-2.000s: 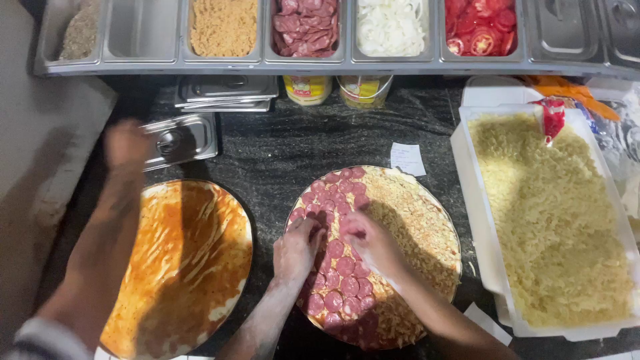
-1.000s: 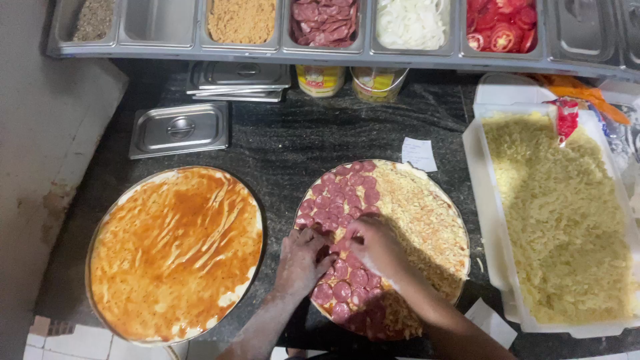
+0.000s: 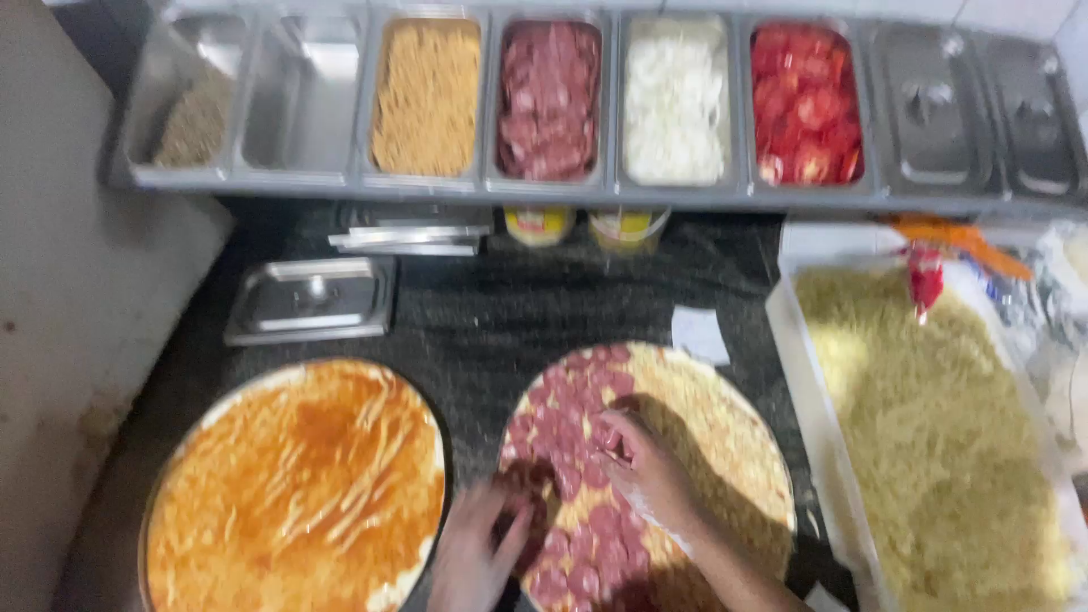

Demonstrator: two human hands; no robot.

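A round pizza (image 3: 731,425) lies on the dark counter, its left half covered with sliced sausage (image 3: 595,382) and its right half with grated cheese. My right hand (image 3: 642,467) is over its middle, thumb and fingertips pinched around what looks like a reddish slice. My left hand (image 3: 484,535), blurred, is at the pizza's left edge with its fingers curled; whether it holds slices cannot be made out. To the left lies a second round pizza base (image 3: 297,484) spread with orange-red sauce.
A rail of steel pans holds sausage slices (image 3: 551,102), white onion (image 3: 677,110), tomato (image 3: 806,106) and an orange-brown crumbly topping (image 3: 427,98). A white tub of grated cheese (image 3: 926,442) stands at right. A steel lid (image 3: 314,299), tubs (image 3: 629,228) and a paper slip (image 3: 700,334) sit behind the pizzas.
My left hand has moved away from my right, toward the pizza's left edge. The other person's arm over the sauced base two seconds ago is gone. The view now shows more of the pans.
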